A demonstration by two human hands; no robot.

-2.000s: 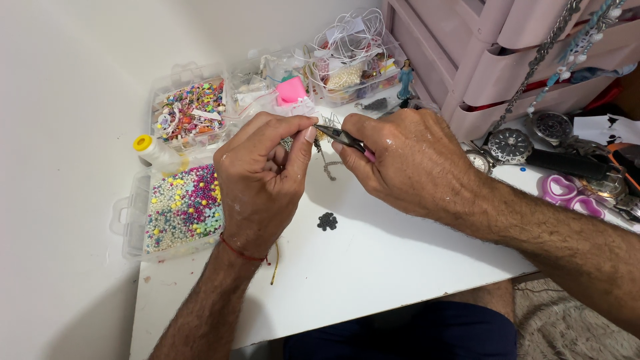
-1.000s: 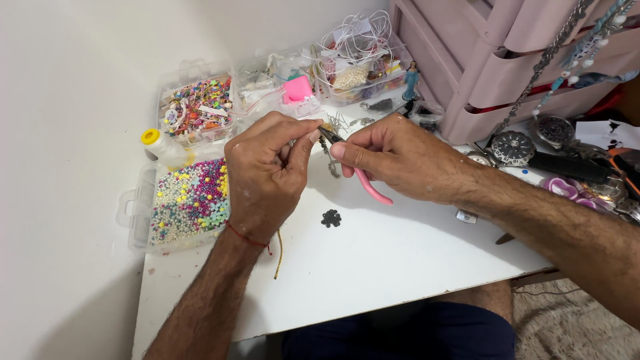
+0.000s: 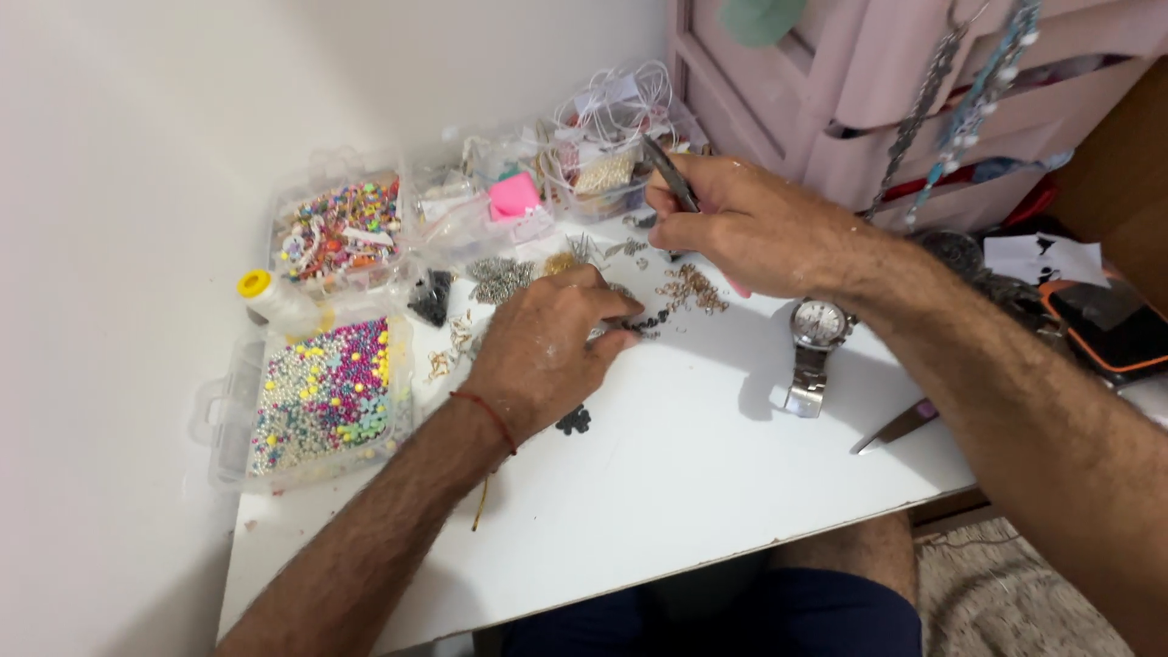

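My left hand (image 3: 552, 342) reaches low over the white table, thumb and index finger at a short strand of black beads (image 3: 650, 323); whether it grips the strand is unclear. My right hand (image 3: 730, 224) is raised at the upper right, closed around pliers (image 3: 671, 173) with dark jaws pointing up and left and a pink handle. Just right of the left fingertips lies a pile of copper-coloured jump rings (image 3: 693, 288). Silver findings (image 3: 502, 279) lie behind the left hand, beside a bag of black pieces (image 3: 431, 297). A small black cluster (image 3: 573, 420) rests below the left hand.
Bead boxes (image 3: 319, 392) and a thread spool (image 3: 274, 297) stand at the left, with another filled box (image 3: 602, 182) at the back. A wristwatch (image 3: 812, 351) and tweezers (image 3: 899, 424) lie at right, near a phone (image 3: 1109, 319). Pink drawers (image 3: 766, 100) rise behind.
My hands were together at the plier tips; now they are apart. The left hand has lowered to the table and the right has lifted away with the pliers. The wristwatch and small piles have come into sight.
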